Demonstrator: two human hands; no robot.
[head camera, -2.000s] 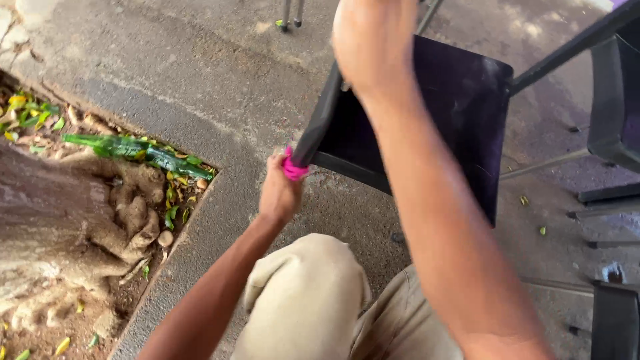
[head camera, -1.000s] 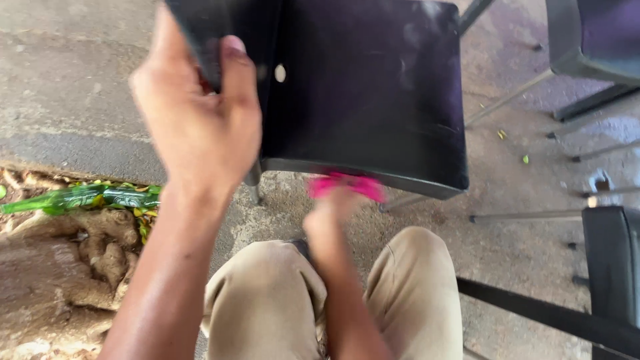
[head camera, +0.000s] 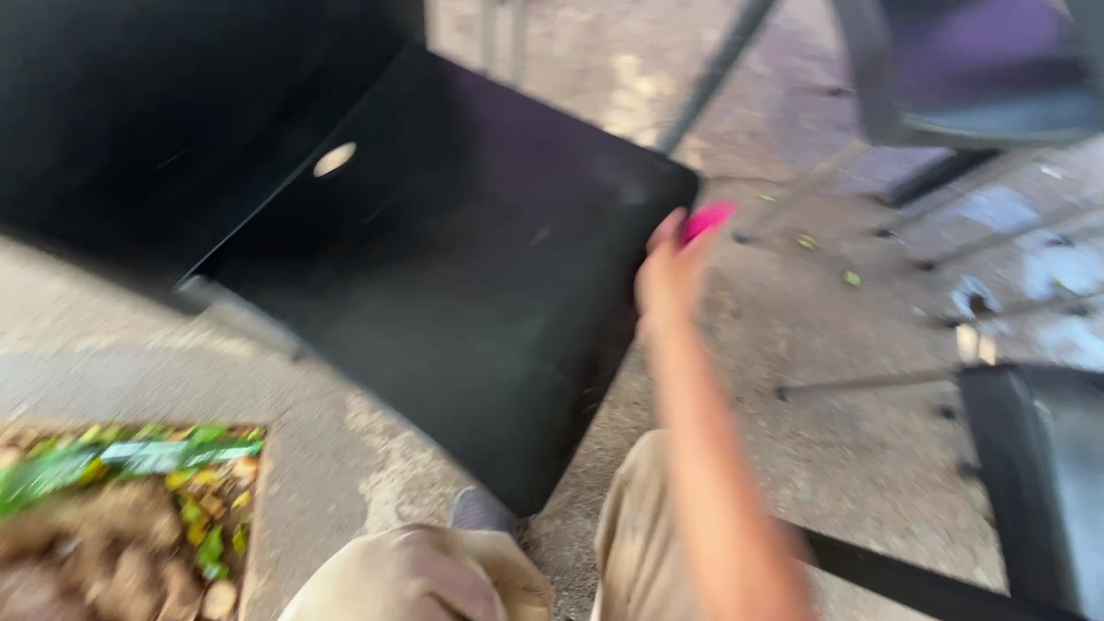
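Observation:
A black chair with a smooth seat (head camera: 466, 259) fills the upper left and centre of the head view, turned at an angle. Its dark backrest (head camera: 172, 121) reaches the top left corner, and a pale oval spot lies near where seat and back meet. My right hand (head camera: 668, 276) is at the seat's outer edge, with a bright pink cloth (head camera: 709, 221) at its fingers; motion blurs both. My left hand is out of view.
Other black chairs stand right, one at upper right (head camera: 975, 78), one at lower right (head camera: 1018, 483), with thin metal legs. Lower left, a concrete kerb (head camera: 297, 483) borders a bed with tree roots (head camera: 103, 552), leaves and a green bottle (head camera: 129, 457). Wet patches mark the floor.
The pink cloth was in my left hand two seconds ago, then in my right. My left hand, on the backrest one second ago, has left the view. The chair has turned in view.

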